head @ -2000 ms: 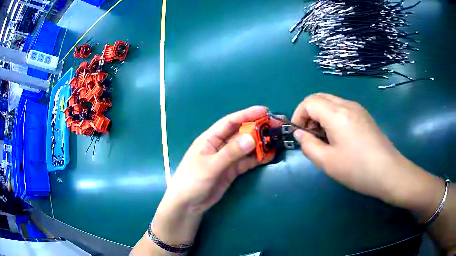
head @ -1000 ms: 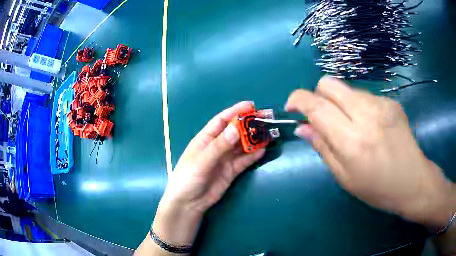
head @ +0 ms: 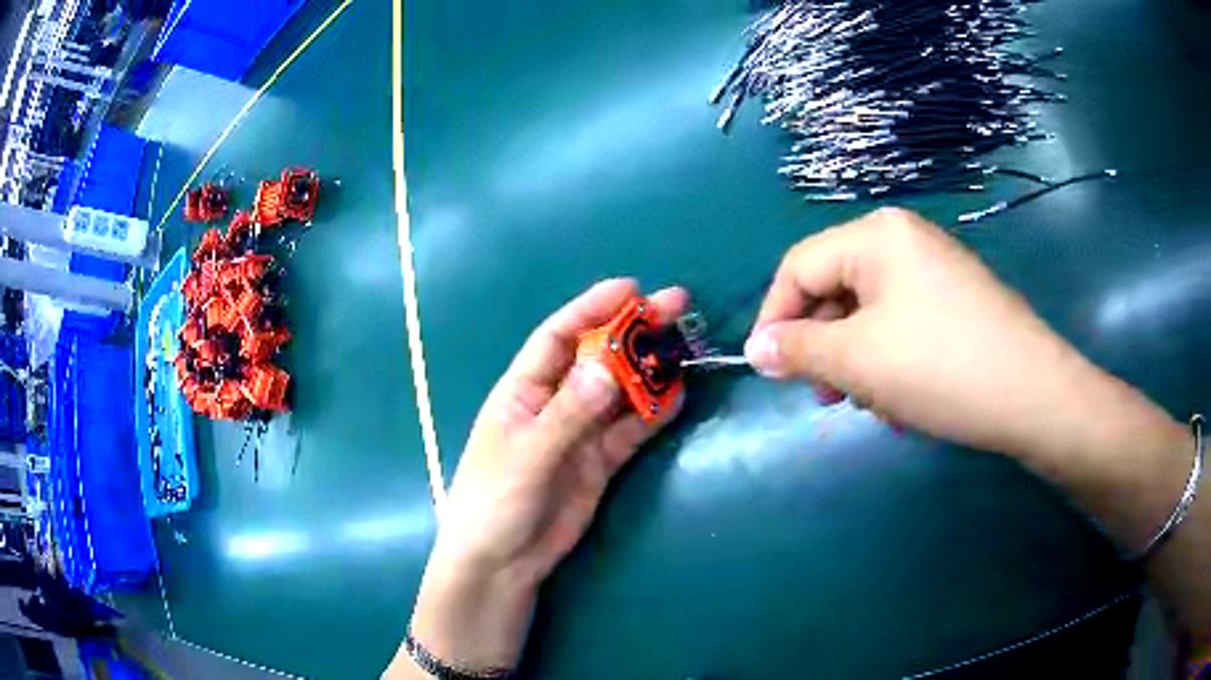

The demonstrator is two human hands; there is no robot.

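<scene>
My left hand (head: 531, 452) holds an orange connector housing (head: 643, 395) with a black core, near the middle of the view. A silver tab shows at the housing's far right side. My right hand (head: 916, 332) pinches a thin signal wire (head: 719, 360) between thumb and index fingertip, right of the housing. The wire's pale length runs from the fingertips to the black core. How deep its end sits in the core I cannot tell.
A pile of black wires (head: 903, 93) with whitish ends lies at the upper right, one or two strays below it. A heap of orange connectors (head: 237, 326) lies left, beside a light-blue tray (head: 166, 458). Deep-blue bins (head: 93, 452) stand at the left edge. Yellow lines mark the green tabletop (head: 345, 571).
The left hand and housing have shifted slightly left. The right hand has moved lower and now grips the wire close to the housing. The whole view has shifted a little.
</scene>
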